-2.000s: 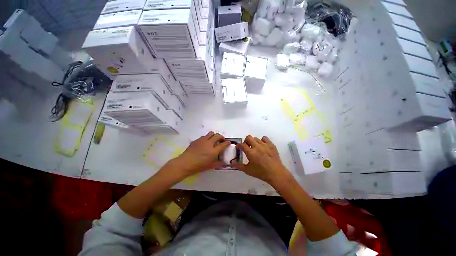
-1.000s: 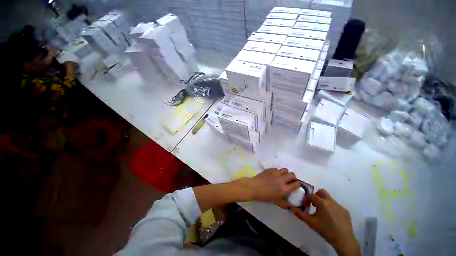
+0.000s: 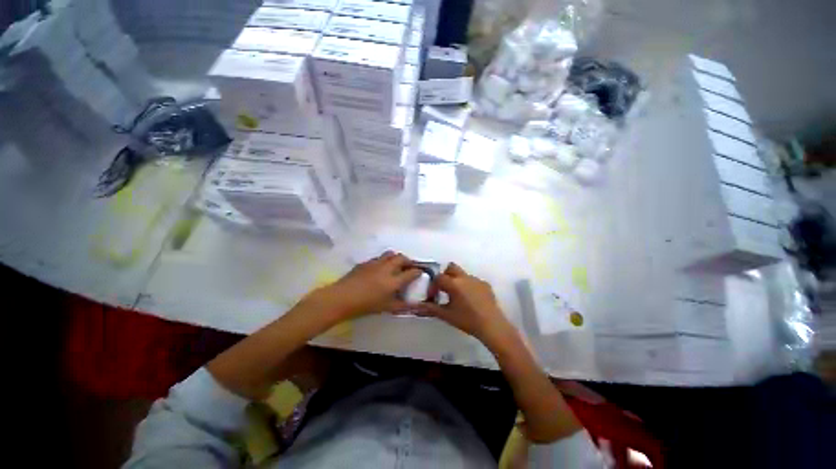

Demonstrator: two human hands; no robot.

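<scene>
A small open box base [image 3: 423,267] stands at the table's front edge between my hands. A white rounded unit [image 3: 419,289] sits in it, with a dark cord or strap curving beside it. My left hand [image 3: 377,283] holds the base's left side. My right hand [image 3: 464,299] holds its right side, fingers bent over the rim. Both hands are bare, and their fingers partly cover the base. A white retail box [image 3: 552,307] with a gold dot lies to the right of my right hand. The picture is somewhat blurred.
A tall stack of white boxes [image 3: 359,78] stands left of centre. Several small white boxes [image 3: 436,184] stand behind my hands. Wrapped white units [image 3: 559,137] and a dark bundle [image 3: 607,84] lie at the back. A box wall [image 3: 733,174] stands right. Bagged cables [image 3: 180,128] lie left.
The view swung left a second ago, showing more of the bench's left side, and is now back towards the middle. Both hands stay on the box base with the white unit in it.
</scene>
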